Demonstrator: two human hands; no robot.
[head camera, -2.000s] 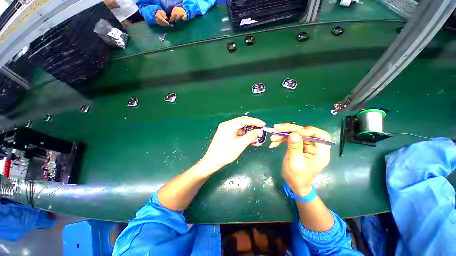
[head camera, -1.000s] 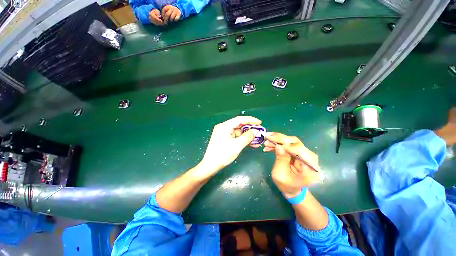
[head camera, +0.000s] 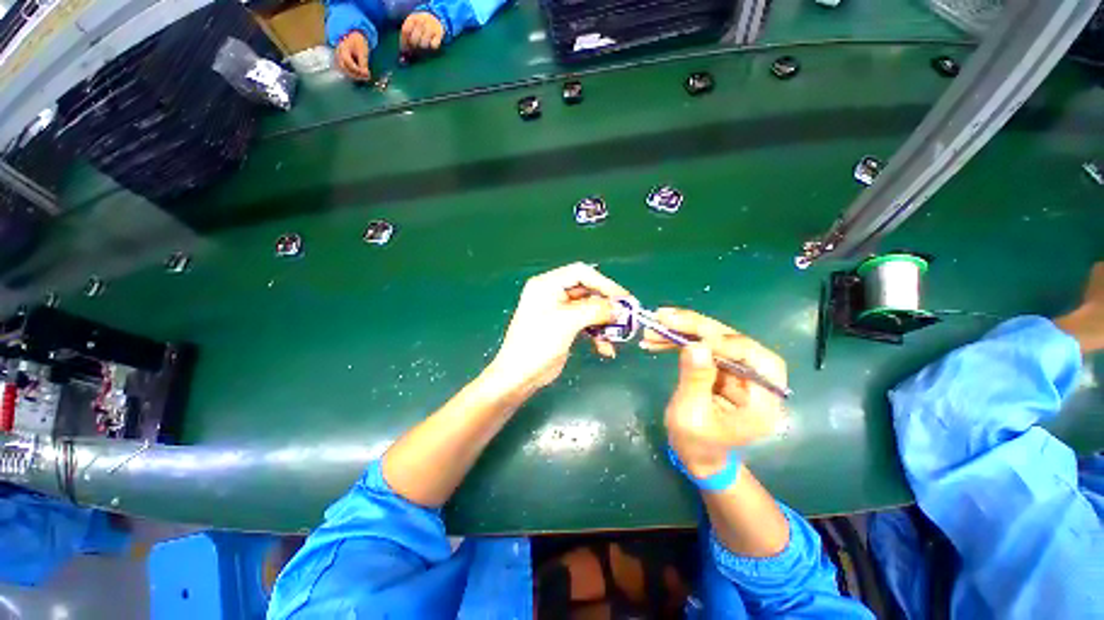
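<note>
A small white-and-black electronic module (head camera: 621, 322) is held in the fingers of my left hand (head camera: 551, 327), above the green bench. My right hand (head camera: 724, 385) grips tweezers (head camera: 729, 362), slanting down to the right, with a blue band at the wrist. The tweezers' tip end is at the module's right side; whether it touches cannot be told. My fingers hide part of the module.
Modules (head camera: 591, 211) lie in a spaced row on the green bench (head camera: 484, 267); darker ones (head camera: 699, 82) lie farther back. A solder wire reel (head camera: 893, 288) and slanting metal upright (head camera: 944, 133) stand right. A parts box (head camera: 103, 382) is left. A neighbour's blue sleeve (head camera: 987, 412) is right.
The module in my left hand has tilted and my right hand's tweezers have changed angle. The rows of modules have shifted left in view. The neighbour's sleeve at right has moved inward.
</note>
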